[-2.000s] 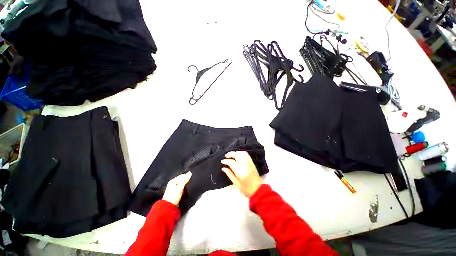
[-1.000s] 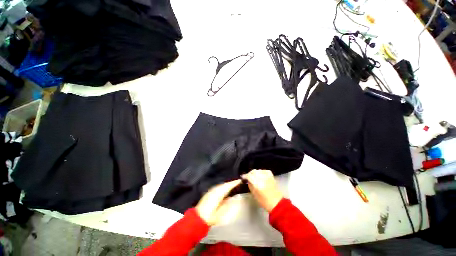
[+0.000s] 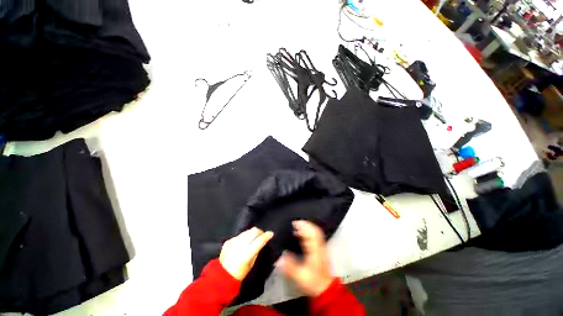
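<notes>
A black skort point(image 3: 222, 191) lies in front of me on the white table, its waistband away from me and its hem side turned up in a loose fold. My left hand point(image 3: 245, 250) is on the garment's near part, fingertips gripping the cloth at the fold. My right hand point(image 3: 307, 259) is blurred, with thumb and fingers apart, over or just at the near right edge of the garment; I see no cloth held in it.
A folded garment stack point(image 3: 55, 228) is at left, a larger black pile point(image 3: 62, 74) at upper left. A single hanger point(image 3: 213, 92), bunched hangers point(image 3: 302, 80), finished shorts point(image 3: 376, 142), orange-handled snips point(image 3: 389, 207), thread spools point(image 3: 466, 164) and a gun-shaped tool point(image 3: 474, 132) lie beyond and right.
The view has swung, tilting the table. The garment has turned and its hem is folded up further. My hands, close together one second ago, are now apart, and my right hand's fingers have opened.
</notes>
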